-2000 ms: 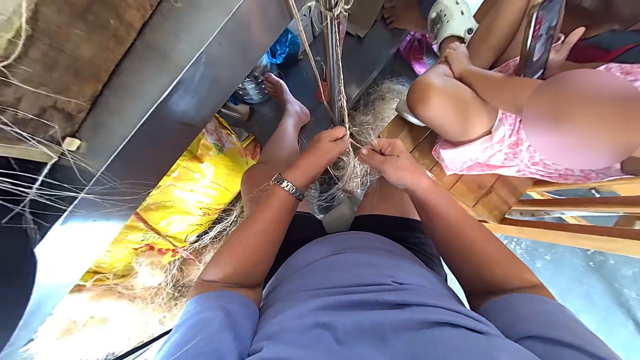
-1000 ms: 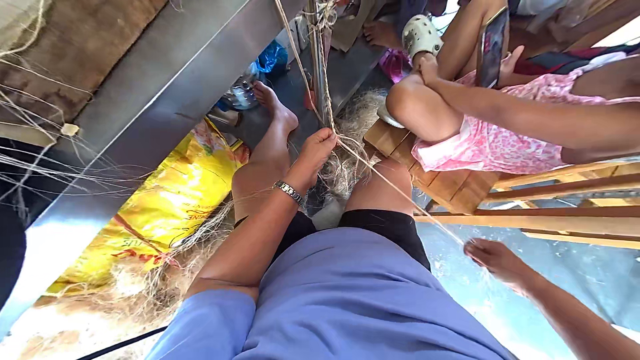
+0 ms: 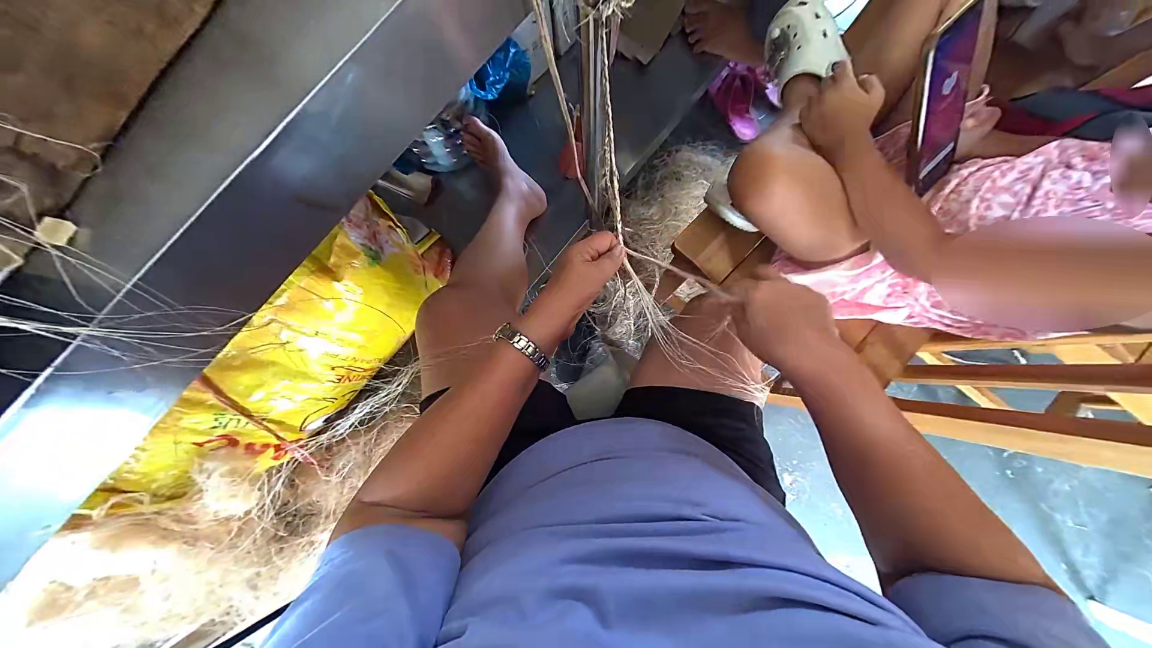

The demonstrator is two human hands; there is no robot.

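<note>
My left hand, with a metal watch on its wrist, pinches the lower end of a braided fiber cord that hangs beside an upright metal post. From that pinch a thin strand runs right to my right hand, which is blurred and closed on it. Loose fiber ends fan out below the cord, over my right thigh. Behind them lies a tangled heap of pale fibers.
A metal-edged table stands left, above a yellow printed sack and more loose fiber. At right, a person sits on a wooden bench near a phone. A blue plastic bag lies beyond my foot.
My right hand drew a strand far out to the lower right one second ago and is now back nearer the cord. My left hand has stayed at the cord's lower end.
</note>
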